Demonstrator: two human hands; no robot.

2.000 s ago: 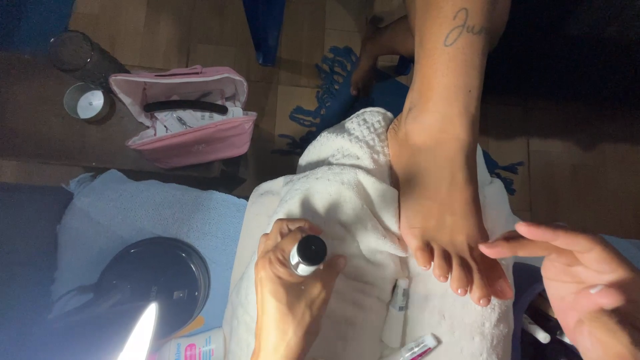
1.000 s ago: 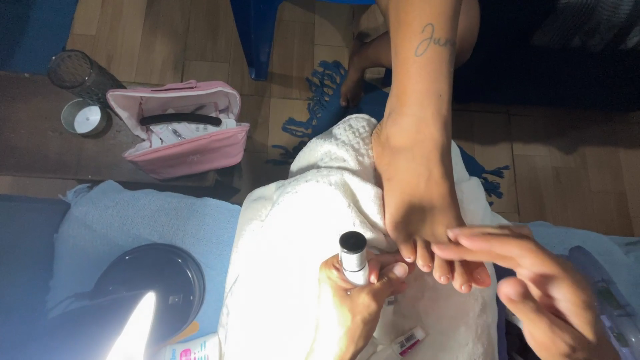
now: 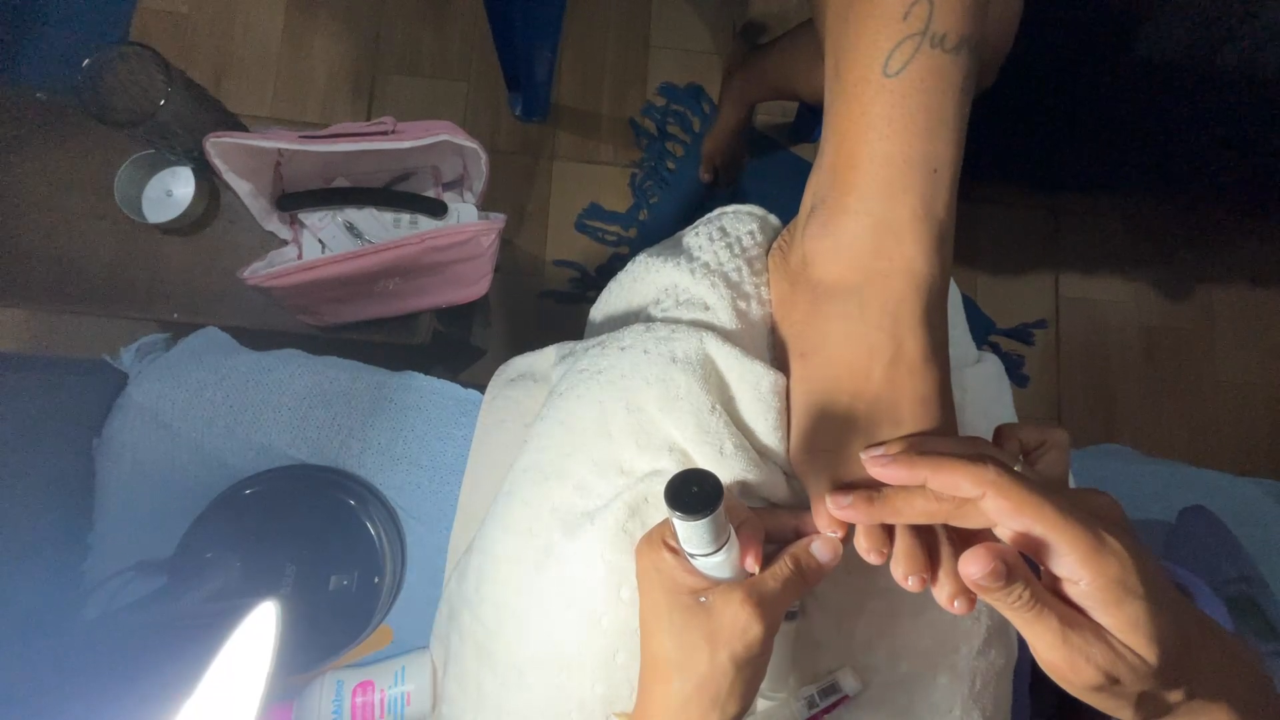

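Observation:
My left hand [image 3: 715, 610] holds a small white bottle with a black cap [image 3: 700, 520] upright, its thumb and a finger at the smallest toe of another person's bare foot [image 3: 865, 340]. The foot rests on a white towel [image 3: 560, 500]. My right hand [image 3: 1040, 540] lies over the toes from the right, fingertips touching the foot near the small toes, thumb apart and nothing seen in it. A small tube [image 3: 828, 694] with a printed code lies on the towel below the toes.
An open pink case [image 3: 390, 280] with a black nail file [image 3: 362, 202] stands at upper left, beside a glass candle holder [image 3: 165, 190]. A dark round device [image 3: 300, 560] sits on a blue cloth [image 3: 300, 390], near a white bottle [image 3: 375, 688] and a bright lamp [image 3: 235, 665].
My left hand has moved right to the small toes with the bottle in it. My right hand has come in over the toes. The view has shifted somewhat.

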